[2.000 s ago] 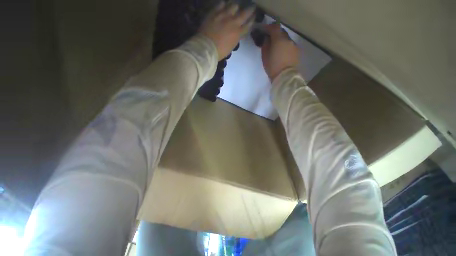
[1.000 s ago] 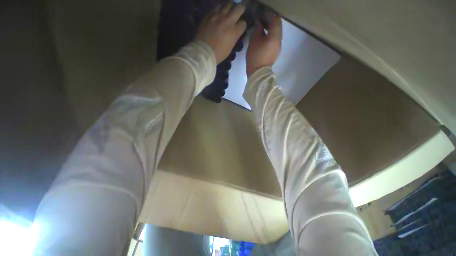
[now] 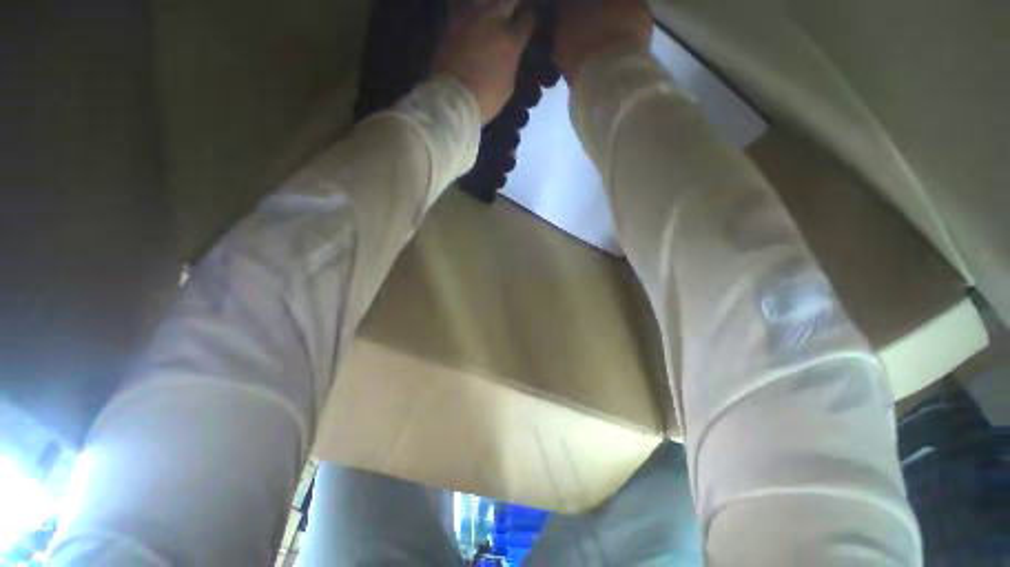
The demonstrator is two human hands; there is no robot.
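A large open cardboard carton (image 3: 509,299) is in front of me, its near flap folded outward. Inside it lies a flat white sheet (image 3: 559,166). Dark moulded parts (image 3: 504,150) stand in a row along the sheet's left side. My left hand (image 3: 484,50) is over the dark parts at the top of the picture, its fingers partly cut off. My right hand (image 3: 604,28) is beside it, over the white sheet's far end, cut off by the top edge. What the fingers hold cannot be seen.
The carton's side walls (image 3: 853,222) rise around both forearms. My legs (image 3: 371,515) are below the near flap. A bright blue object (image 3: 518,532) shows between them. Dark material with pale streaks (image 3: 958,465) is at lower right. Bright light glares at lower left.
My right hand has moved farther up, partly out of the picture, and its forearm has shifted right since the last earlier frame. My left hand has also moved slightly up.
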